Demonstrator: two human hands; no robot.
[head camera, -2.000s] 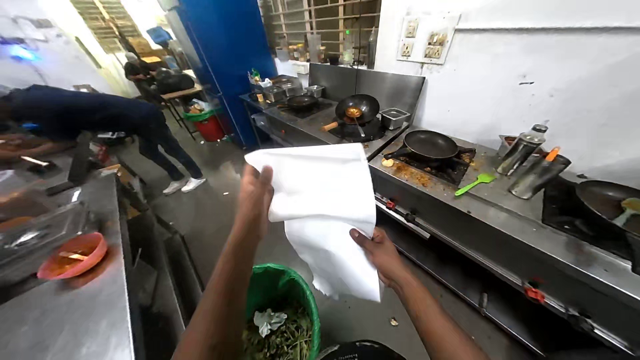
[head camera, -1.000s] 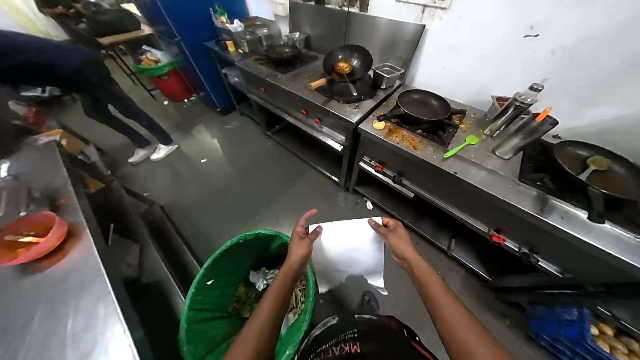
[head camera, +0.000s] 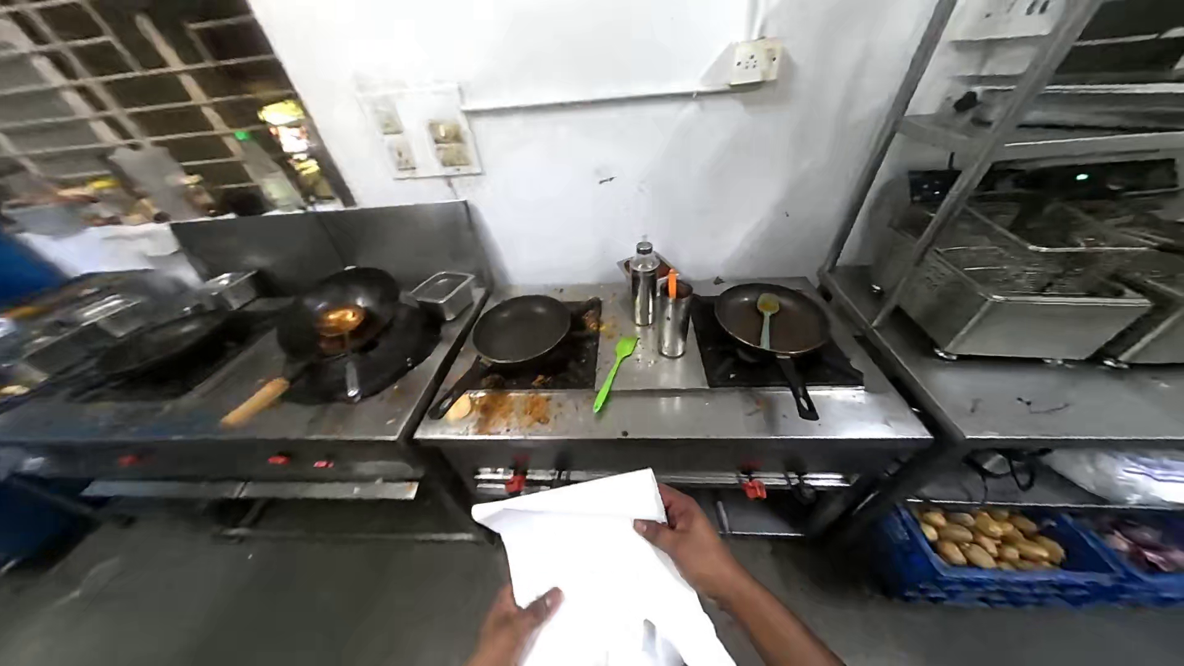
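Observation:
A white sheet (head camera: 592, 555), apparently paper or thin cloth, is folded over at its top and spans both hands at the bottom centre. My left hand (head camera: 518, 620) grips its lower left edge, thumb on top. My right hand (head camera: 689, 541) pinches the upper right edge. Beyond the sheet, a steel stove counter (head camera: 740, 416) bears a black frying pan (head camera: 523, 330), a lime green silicone brush or spatula (head camera: 613, 375), a steel bottle (head camera: 644, 285), a steel cup (head camera: 673, 324) with an orange-handled tool, and a second frying pan (head camera: 772, 319) with a spoon in it.
A wok (head camera: 338, 310) with a wooden handle sits on the left stove near a steel container (head camera: 446, 294). Deep fryers (head camera: 1017, 310) stand on the right counter. Below are blue crates (head camera: 980, 578) of potatoes and onions. Red gas knobs (head camera: 755, 488) line the stove front.
The view has swung right and up toward the stoves; the green bin and other person are out of view. Both hands still hold the white sheet, now raised before the middle stove.

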